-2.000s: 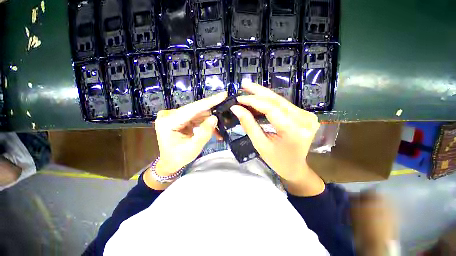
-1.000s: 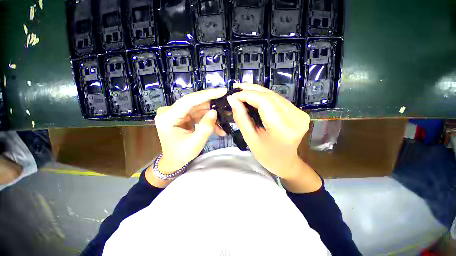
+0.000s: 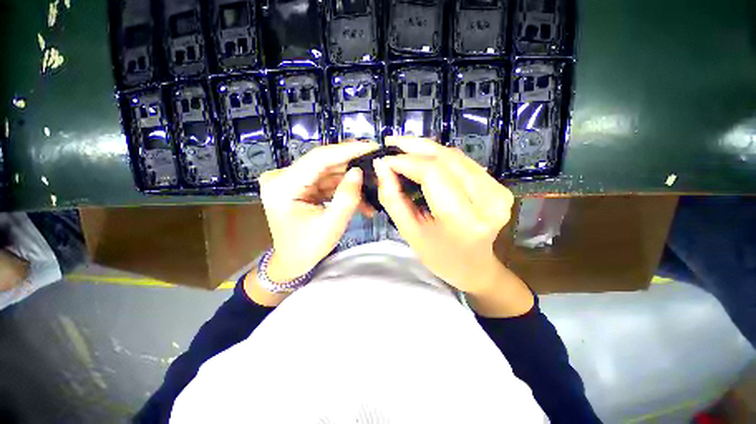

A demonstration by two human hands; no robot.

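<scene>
A black phone housing (image 3: 370, 175) is held between my two hands at the bench's front edge, mostly hidden by the fingers. My left hand (image 3: 308, 203) grips its left side with thumb and fingers. My right hand (image 3: 448, 211) has its thumb and fingertips on the right side of it. Whether a small part is pinched there cannot be told. The shiny black blister tray (image 3: 386, 63) lies flat just beyond my hands, with housings in most pockets. One pocket (image 3: 290, 35) in the far row is empty.
The green bench (image 3: 655, 108) carries pale scraps (image 3: 51, 58) at the left and one (image 3: 671, 179) at the right. Open cardboard boxes (image 3: 145, 244) stand below its edge, with a clear plastic bag (image 3: 540, 222) in the right one. Parts of people show at both sides.
The housing has turned and tilted between my fingers, so its lower end no longer shows below my hands. My right hand has closed in slightly. The person at the right has shifted.
</scene>
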